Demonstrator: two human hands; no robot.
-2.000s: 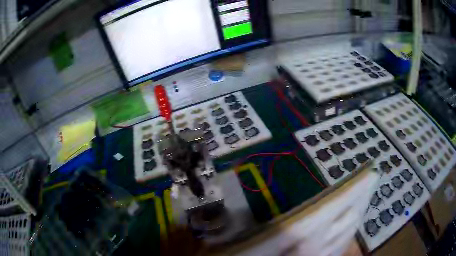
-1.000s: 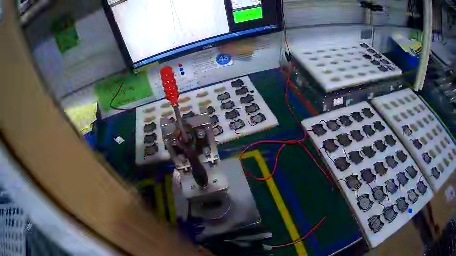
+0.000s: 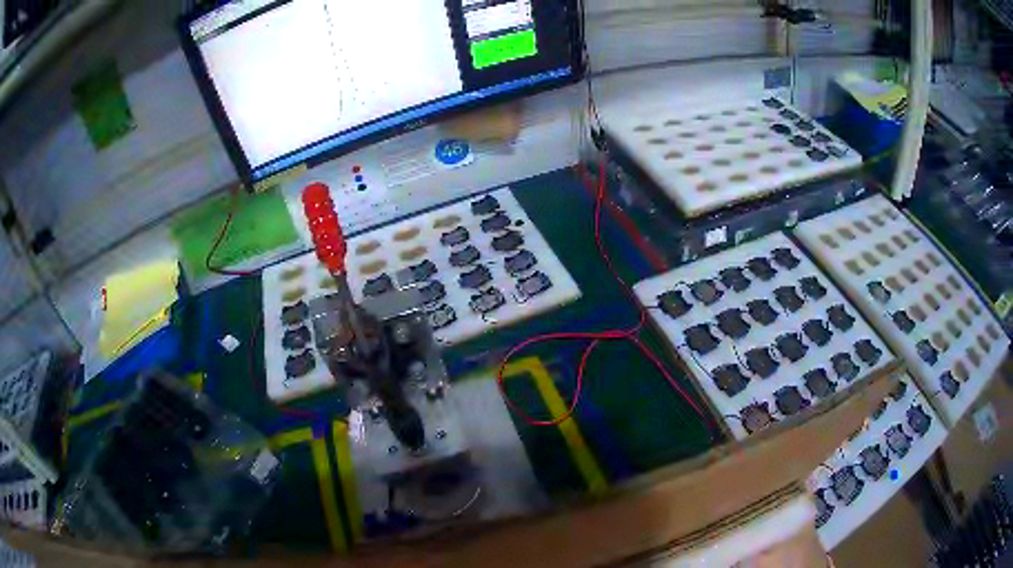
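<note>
The test fixture (image 3: 439,427) stands on the green mat, with its red clamp handle (image 3: 322,227) raised upright. The fixture seat is partly hidden by a blurred tan band (image 3: 622,501) that crosses the bottom close to the camera. What this band is cannot be told. A blurred bit of skin, seemingly my right hand (image 3: 786,550), shows at the bottom right beside a whitish surface and is cut off by the edge. Its fingers cannot be made out. My left hand is not in view. A foam tray (image 3: 547,240) with dark parts lies behind the fixture.
A monitor (image 3: 333,83) with a green box stands behind. More foam trays lie to the right (image 3: 650,297), one on a dark box (image 3: 711,198). A red wire (image 3: 578,388) loops on the mat. A clear plastic tray (image 3: 156,466) is at the left.
The tan band has shifted from the left side to across the bottom. A bit of skin has appeared at the bottom right. The view has swung, and the clamp handle stays raised.
</note>
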